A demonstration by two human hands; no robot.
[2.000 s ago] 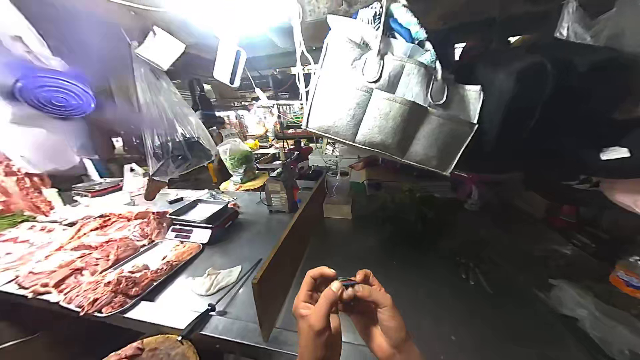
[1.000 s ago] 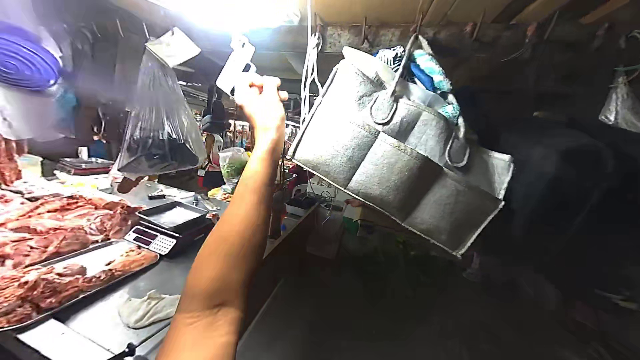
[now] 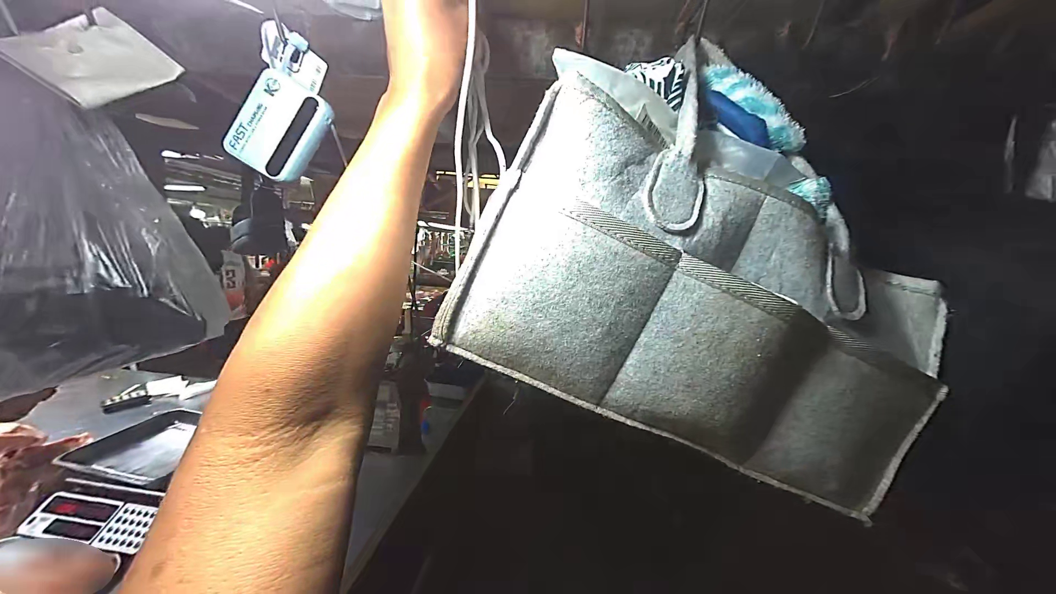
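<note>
My left arm reaches up from the lower left, and the base of my left hand (image 3: 427, 41) is cut off by the top edge, so its fingers and anything in them are hidden. Left of the forearm hangs a pale fast-charging power bank (image 3: 276, 124) with a dark strip and a clip or cable at its top. White cables (image 3: 468, 140) run down just right of the wrist. A grey felt organizer bag (image 3: 701, 313) hangs tilted to the right, holding plastic, a blue item and fluffy turquoise cloth. My right hand is out of view.
A clear plastic bag (image 3: 91, 239) with dark contents hangs at left under a pale sheet (image 3: 95, 58). Below are a digital scale (image 3: 82, 516), its dark tray (image 3: 136, 445), and raw meat (image 3: 33, 470) at the left edge. A blurred rounded shape sits at bottom left.
Two seconds ago both hands were together low in view around a small thing. Then my left hand rose beside the hanging power bank; now it is higher, mostly past the top edge. The view has tilted up.
</note>
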